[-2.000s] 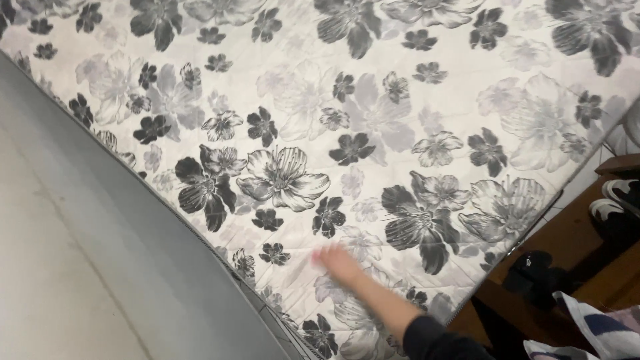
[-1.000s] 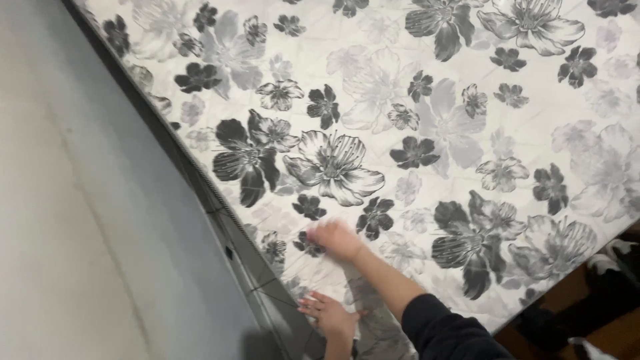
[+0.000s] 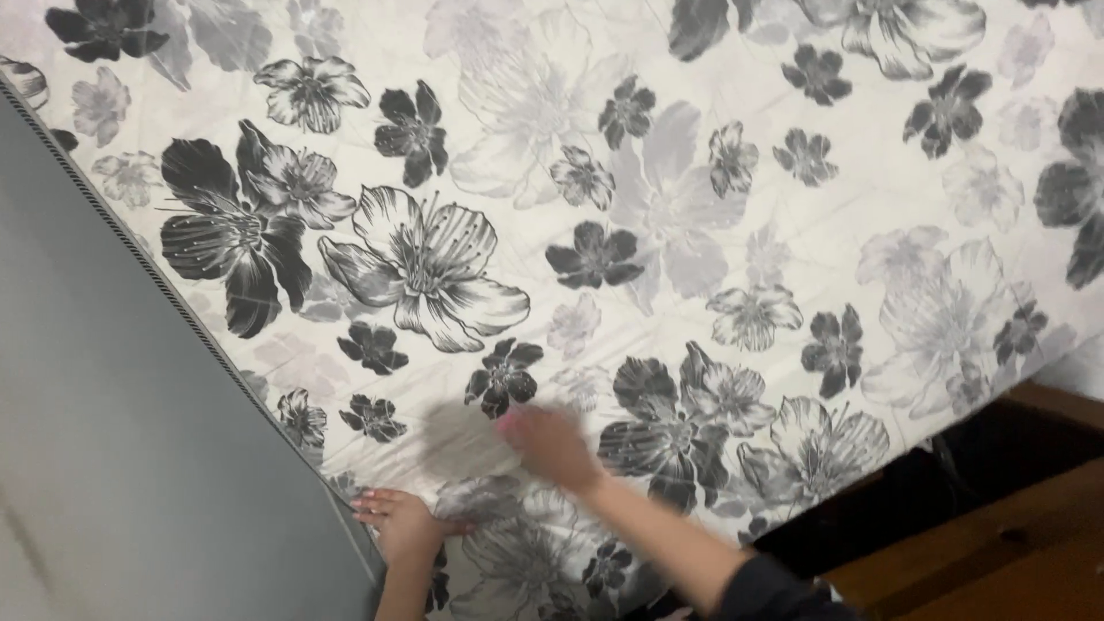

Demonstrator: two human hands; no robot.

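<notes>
A white cloth [image 3: 690,362] printed with black and grey flowers spreads flat across most of the view, with some creases around the hands. My left hand [image 3: 404,522] rests on it near its left edge at the bottom, palm down, fingers spread. My right hand [image 3: 548,440] is on or just over the cloth to the upper right of the left one; it is blurred, with a bit of pink at the fingertips. Whether its fingers pinch the cloth cannot be made out.
A smooth grey surface [image 3: 155,414] lies along the left, bordered by a dark ribbed edging [image 3: 164,289] beside the cloth. Past the cloth's lower right edge are a dark gap and brown wooden furniture [image 3: 992,535].
My left hand, out of view two seconds ago, has come in at the bottom and now lies on the cloth. My right hand has shifted over the cloth. The view has moved closer.
</notes>
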